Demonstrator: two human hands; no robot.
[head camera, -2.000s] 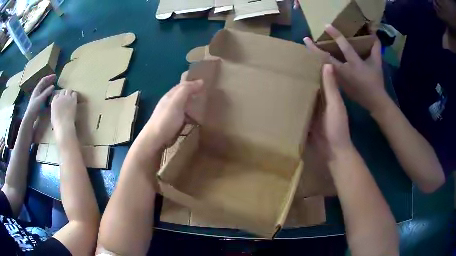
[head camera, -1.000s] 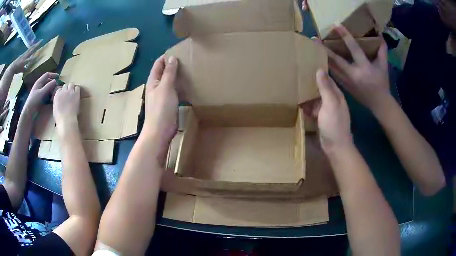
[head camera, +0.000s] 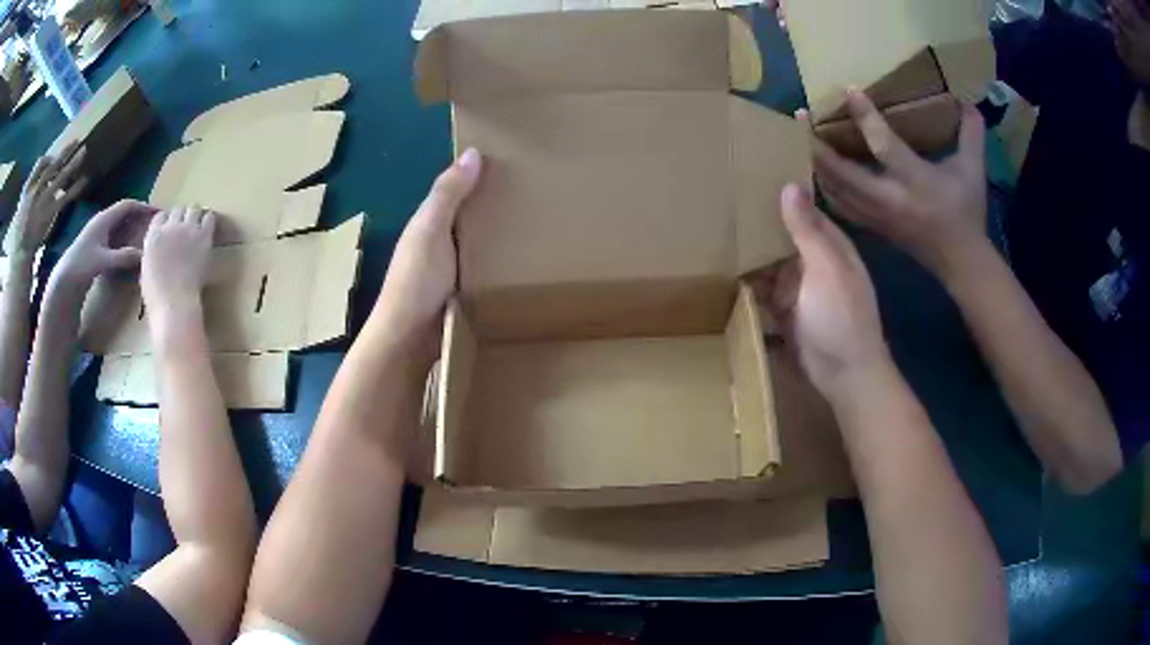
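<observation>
A brown mailer box stands open in front of me, its side walls and front wall up. Its lid is raised, and the tuck flap at the lid's free edge bends at the top. My left hand holds the lid's left edge, with the thumb on the inside face; the left dust flap is mostly hidden. My right hand holds the right dust flap, fingers behind it. A flat box blank lies under the box.
At left, another person's hands rest on a flat blank, and a further hand touches a small box. At right, another person's hand holds a partly folded box. Pale blanks lie at the far side of the dark-green table.
The box was tilted and turned, then came square to me. Since then the left dust flap has folded out of sight under my left hand. The far-left hand has moved down the small box.
</observation>
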